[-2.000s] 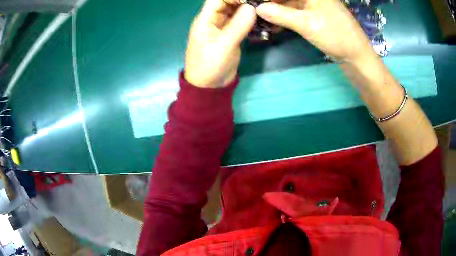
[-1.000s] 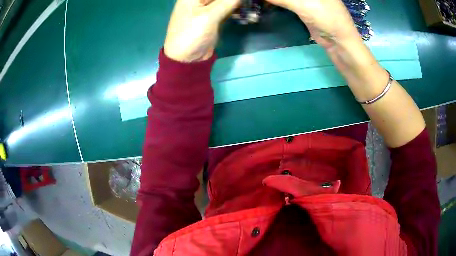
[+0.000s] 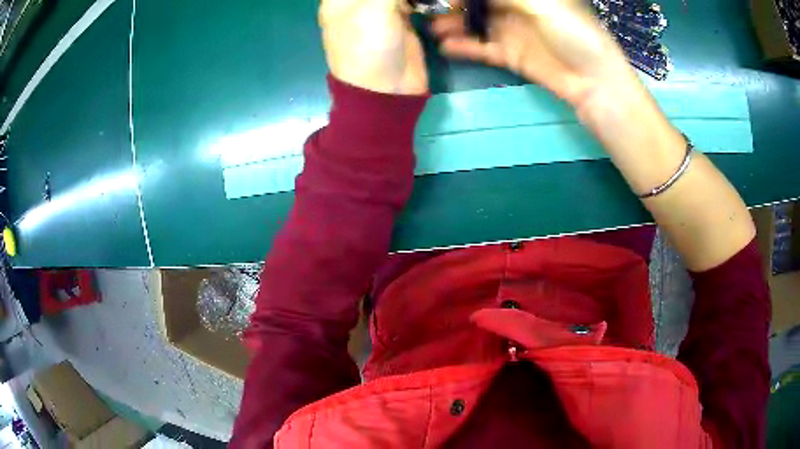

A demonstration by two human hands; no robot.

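Note:
My left hand [image 3: 373, 39] is at the top edge, its fingers partly cut off. A small dark part with a shiny end [image 3: 430, 5] shows at its fingertips. My right hand [image 3: 539, 46] is close to its right, blurred, with a black piece [image 3: 476, 17] between its fingers. The hands are above the green bench. A pile of black bundles with bright ends [image 3: 636, 35] lies on the bench behind my right wrist.
A pale turquoise strip [image 3: 579, 130] lies along the near bench edge, under my forearms. An open carton [image 3: 776, 33] is at the far right. Below the bench are a floor carton [image 3: 180, 307] with clear plastic [image 3: 226, 302] and a red crate [image 3: 68, 289].
The view has shifted a little. My right hand has turned, its fingers now more spread, and a black piece shows between them. My left hand stays near the top edge.

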